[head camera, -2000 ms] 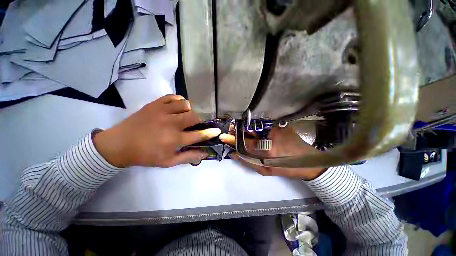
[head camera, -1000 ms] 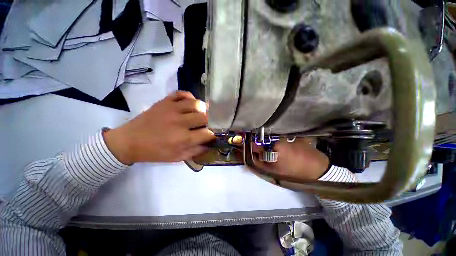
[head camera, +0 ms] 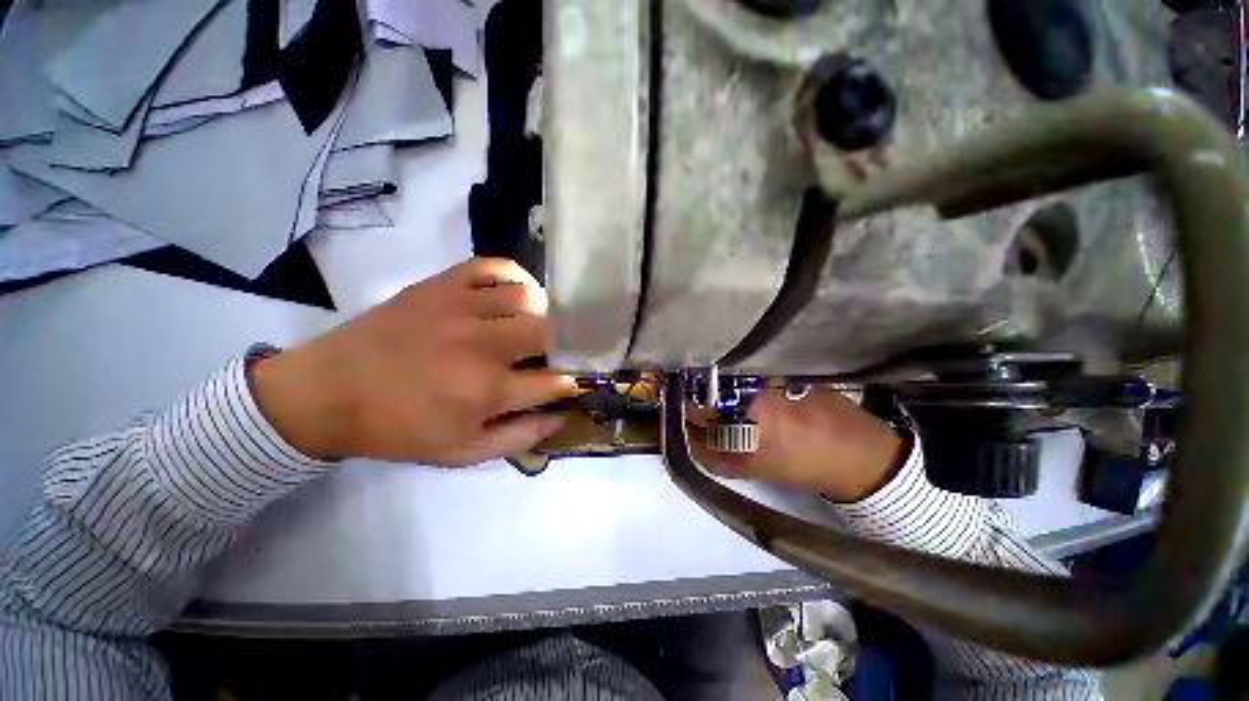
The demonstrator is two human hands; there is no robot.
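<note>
The off-white sewing machine head [head camera: 740, 206] looms large, with its curved cream guard [head camera: 1205, 370] in front. My left hand [head camera: 425, 363] lies left of the needle area, fingertips bent down at a dark fabric piece [head camera: 623, 407] under the head. My right hand [head camera: 815, 438] is at the right of the needle, partly hidden behind the guard and a small knurled screw [head camera: 732, 438]; its fingertips are not clearly seen. The brassy machine bed [head camera: 589, 441] shows below the fabric. Black fabric [head camera: 507, 164] lies along the head's left side.
A loose pile of grey and black cut pieces [head camera: 206, 164] lies at the upper left of the white table [head camera: 411, 534]. The table's grey edge [head camera: 480, 607] runs across the front. A dark box [head camera: 1116, 479] is at the right. Crumpled pale cloth [head camera: 812, 651] is below the table edge.
The view has shifted, so the machine head and guard look larger and nearer. Both hands stay near the needle. The fabric between them shows less than two seconds ago, and more machine bed shows.
</note>
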